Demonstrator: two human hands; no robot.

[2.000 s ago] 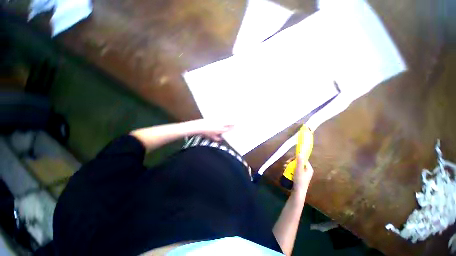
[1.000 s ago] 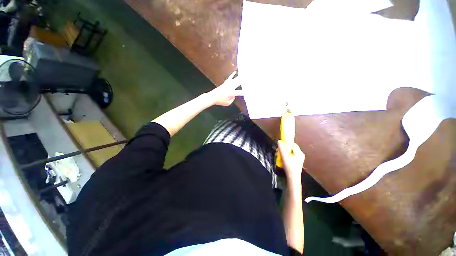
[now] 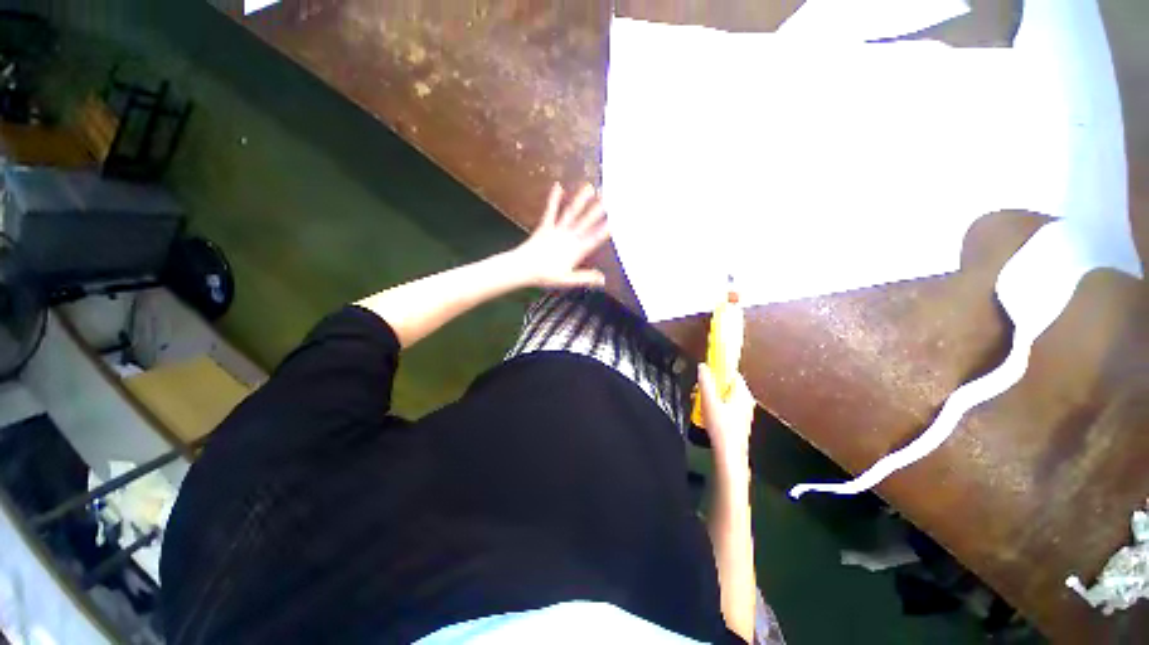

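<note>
A large, glared white pattern sheet (image 3: 806,164) lies on the brown tabletop (image 3: 869,378), with a curved notch at its lower right. A long wavy paper offcut (image 3: 964,401) joins the sheet at the right and its thin tip reaches the table's edge. My right hand (image 3: 727,401) holds the yellow electric scissors (image 3: 725,338), tip pointing at the sheet's near edge. Whether the blades touch the paper I cannot tell. My left hand (image 3: 567,242) is spread open at the sheet's left corner area, fingertips near its left edge.
A heap of off-white shredded strips (image 3: 1121,573) lies at the lower right of the table. A small white paper (image 3: 258,5) shows at the top left. Green floor (image 3: 315,239), a grey box (image 3: 95,224), a black fan-like round object (image 3: 202,277) and shelving are at the left.
Since two seconds ago the sheet has been turned, and the offcut now lies out to the right. In the last second my left hand has spread its fingers; the sheet has tilted slightly.
</note>
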